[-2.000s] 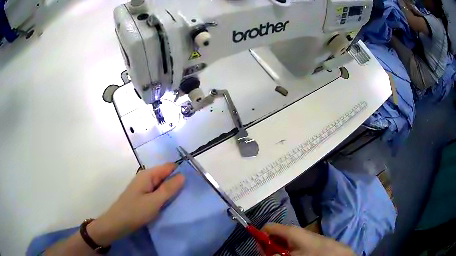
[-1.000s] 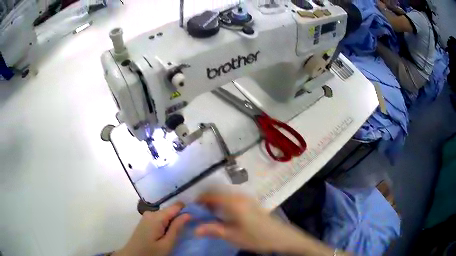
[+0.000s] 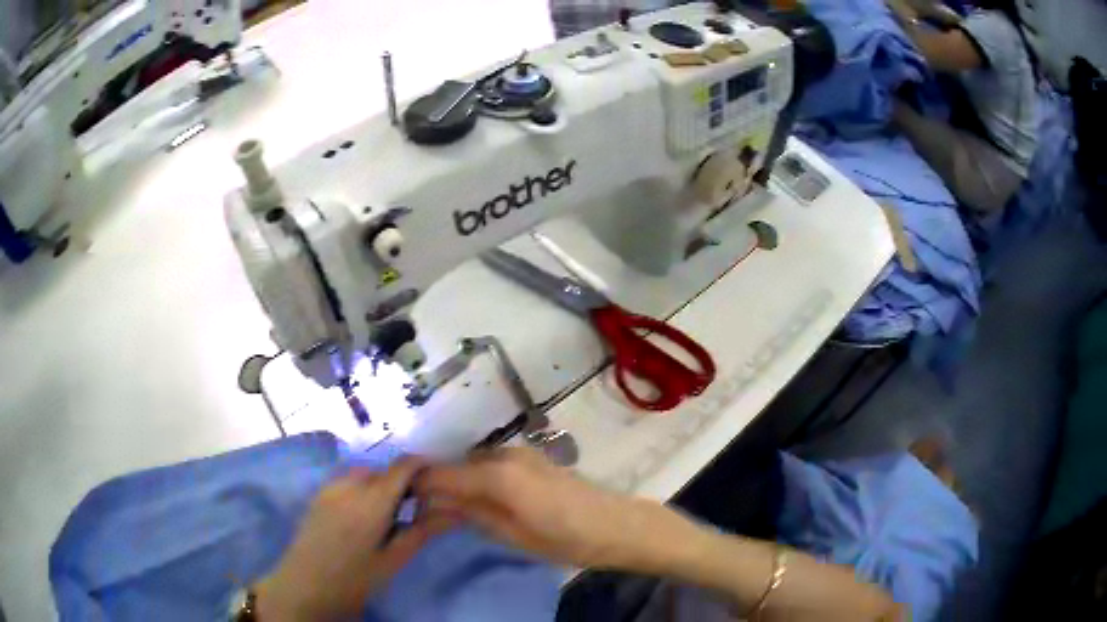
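Observation:
A light blue garment piece (image 3: 182, 516) lies spread over the table front left, its upper edge close to the lit needle area. My left hand (image 3: 334, 535) holds the cloth just below the needle area. My right hand (image 3: 504, 498) meets it there, with fingertips on the cloth; the hands partly hide the fold between them. The white brother sewing machine (image 3: 510, 201) stands behind, with its presser foot and needle (image 3: 359, 403) in bright glare. Red-handled shears (image 3: 607, 328) lie on the machine bed. A bent silver arm (image 3: 516, 389) stands right of the needle.
A printed ruler (image 3: 728, 389) runs along the table's front edge. Light blue cloth (image 3: 880, 522) lies below the table at right. More blue cloth (image 3: 910, 243) and a seated person (image 3: 989, 97) are at upper right. Another white machine (image 3: 134, 49) stands at upper left.
The shears, in my right hand two seconds ago, now lie on the machine bed. Both hands now meet on the cloth, and more blue cloth has come onto the table at left.

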